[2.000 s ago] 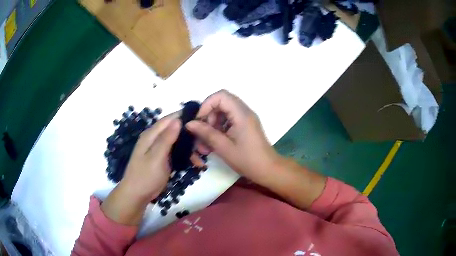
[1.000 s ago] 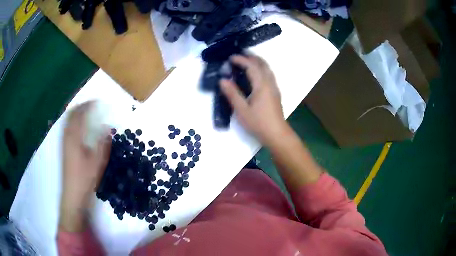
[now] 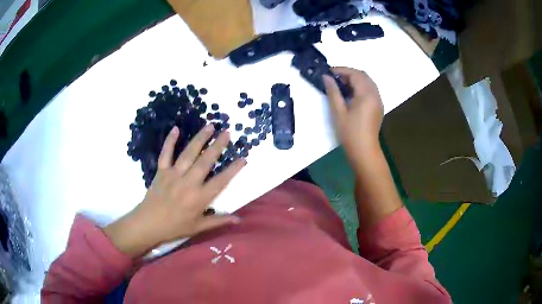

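Observation:
A heap of tiny black discs [image 3: 172, 113] lies on the white work sheet [image 3: 113, 101]. My left hand [image 3: 193, 178] is spread palm down on the near part of the heap, fingers apart. One black elongated housing with a pale round spot [image 3: 283, 119] lies alone just right of the discs. My right hand [image 3: 356, 104] has its thumb and fingers on the near end of another black housing [image 3: 311, 66], which lies slanting toward the housings beyond it. A further black housing [image 3: 255, 50] lies near the cardboard's tip.
A single housing [image 3: 360, 32] and the dense housing pile [image 3: 428, 15] are at the far edge. A tan cardboard sheet [image 3: 220, 24] is at the far side. An open brown carton [image 3: 428, 148] with torn white paper [image 3: 487, 136] stands at right. Clear plastic [image 3: 18, 231] is at lower left.
My left hand has come down from the left onto the discs. My right hand has moved right, and the housing that was under it lies free beside the discs. The camera view has shifted.

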